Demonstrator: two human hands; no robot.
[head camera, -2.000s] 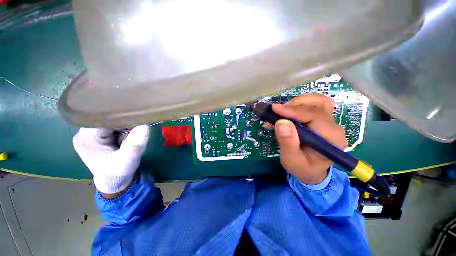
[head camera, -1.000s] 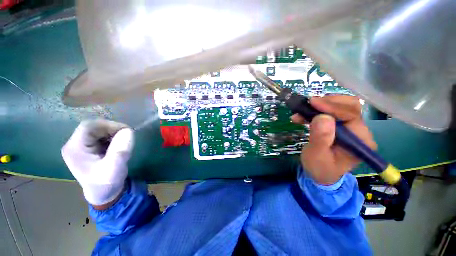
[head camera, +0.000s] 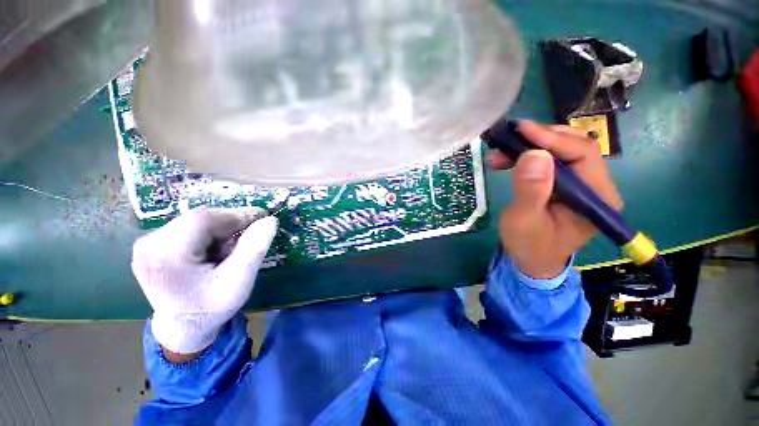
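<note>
A green printed circuit board with a white border lies in front of me, its middle and far part hidden by a cloudy hood. My left hand, in a white knit glove, is closed with thumb and finger pinched over the board's near left edge. A thin strand of solder wire shows at its fingertips. My bare right hand grips the dark blue handle of a soldering iron with a yellow band, just right of the board. The iron's tip is hidden behind the hood.
A cloudy fume hood hangs over the board, with another at the upper left. A dark iron stand with a yellow sponge is beyond my right hand. A small black object is at the far right. A black box sits below the bench edge.
The view has shifted, bringing the stand into sight. The board now shows farther left and the red block is out of sight. The gloved hand is now over the board edge; the iron is right of the board.
</note>
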